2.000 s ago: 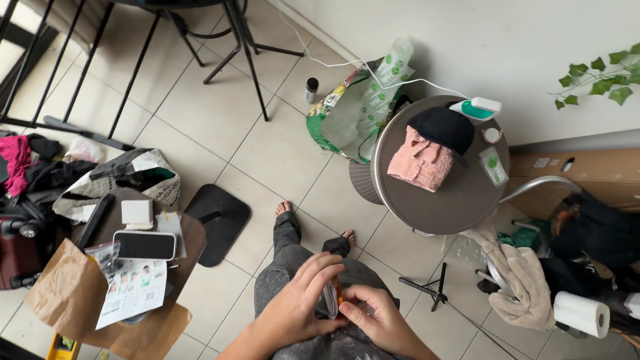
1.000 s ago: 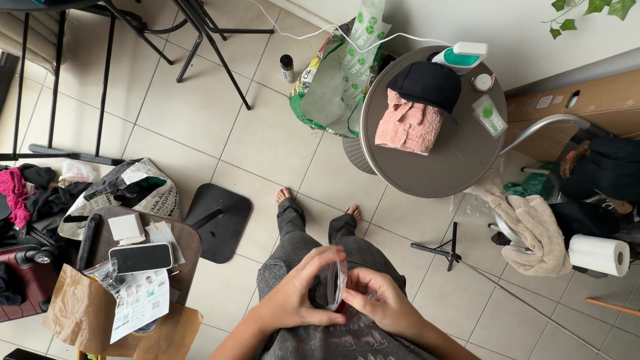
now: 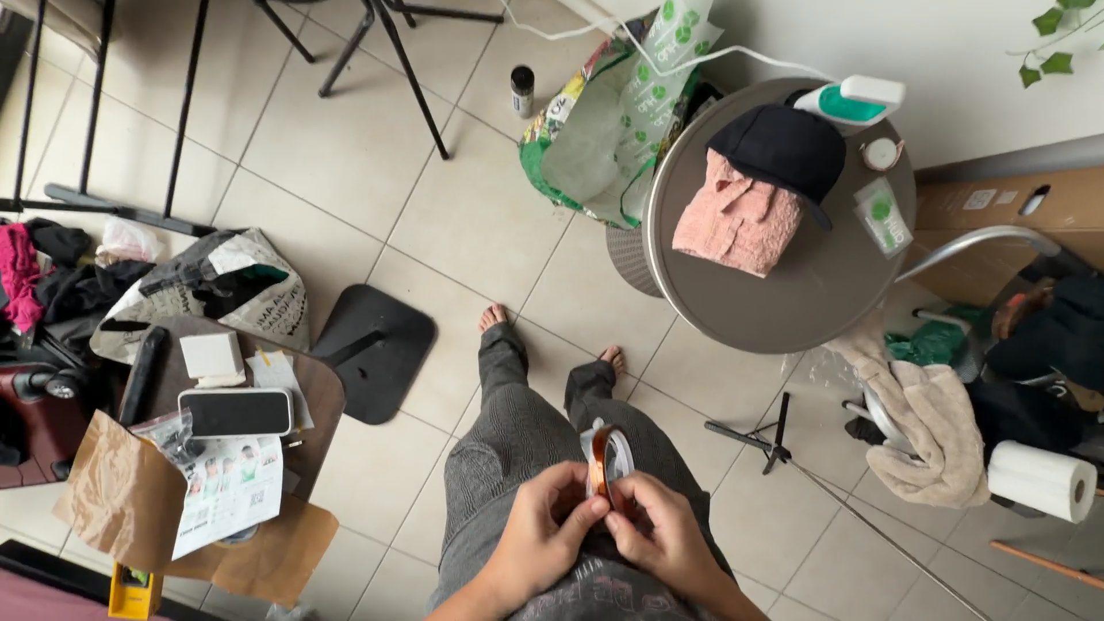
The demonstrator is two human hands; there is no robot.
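Note:
A roll of amber, coppery tape [image 3: 601, 461] stands on edge between my hands, above my lap. My left hand [image 3: 552, 535] pinches its left side with thumb and fingers. On the right side, my right hand [image 3: 660, 535] grips the roll's rim, its thumb close to the left thumb. A whitish, translucent piece, perhaps a second ring or film, shows beside the amber roll; how the two join cannot be told. Grey trousers [image 3: 509, 448] lie beneath both hands.
On the round table [image 3: 776, 319] at right are a pink towel [image 3: 737, 216], a black cap [image 3: 780, 151] and a white-and-green bottle [image 3: 854, 103]. A small table [image 3: 323, 405] at left bears a phone [image 3: 235, 412] and papers. A tripod [image 3: 776, 448] stands on the tiled floor.
The roll between my hands now shows its amber side and open ring more plainly. Both hands have shifted their hold on it, and the fingers of my left hand are lower around it.

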